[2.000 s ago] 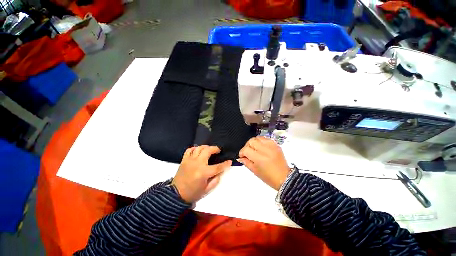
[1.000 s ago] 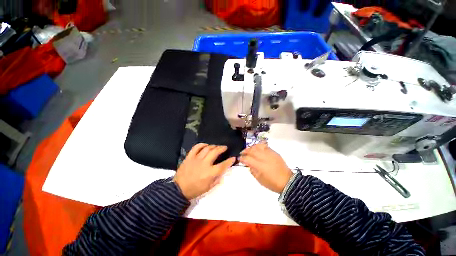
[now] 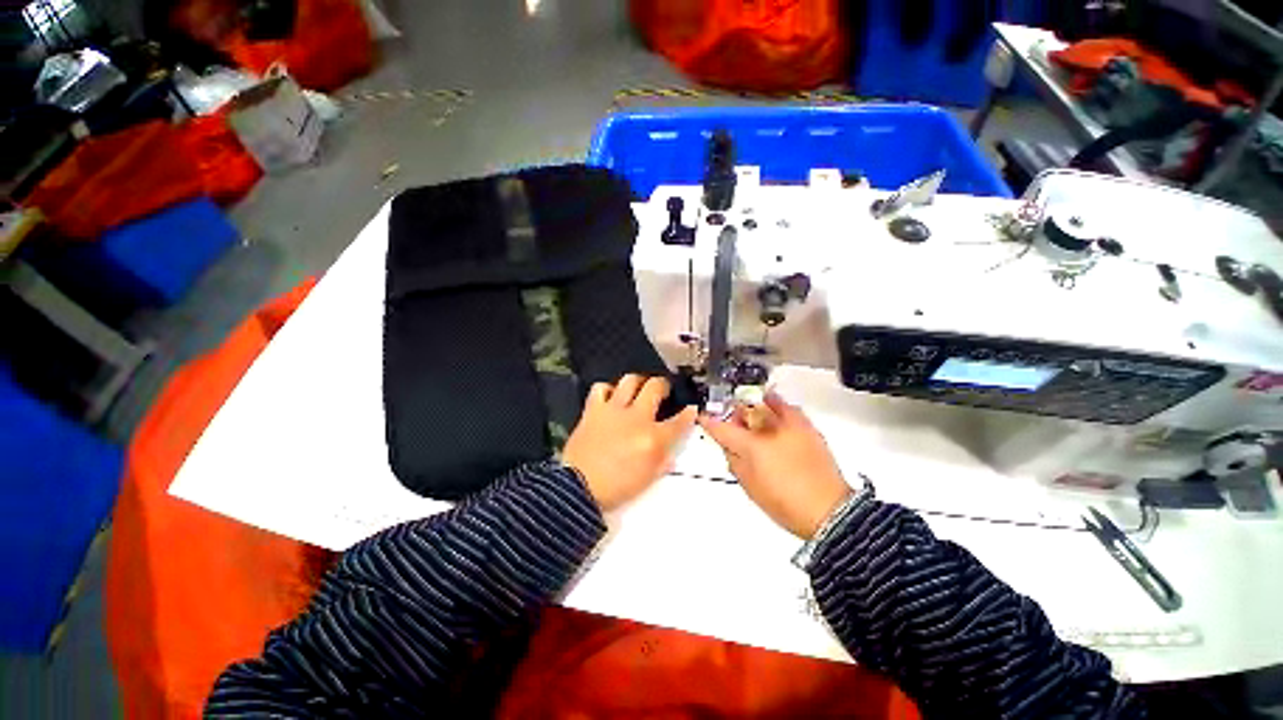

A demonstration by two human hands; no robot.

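Observation:
A black padded panel point(image 3: 464, 366) with rounded corners lies flat on the white table, left of the sewing machine head. A camouflage strip point(image 3: 546, 331) runs along it, passing under a plain black cross band point(image 3: 464, 279). My left hand point(image 3: 622, 439) rests on the panel's near right corner, fingers bent at its edge. My right hand point(image 3: 777, 457) is just right of it, thumb and finger pinched at the panel's edge by the presser foot point(image 3: 720, 400). The fingers hide the exact edge and the needle point.
The white sewing machine point(image 3: 1013, 267) with a lit screen fills the right. Open thread snips point(image 3: 1133, 560) lie on the table point(image 3: 282, 436) at right. A dark thread crosses the table. A blue bin point(image 3: 802, 130) stands behind. Orange-red cloth point(image 3: 704, 678) hangs below the front edge.
The panel has turned, its far end swinging left and its near end now more upright in view. Both hands have moved with its corner, staying close to the presser foot.

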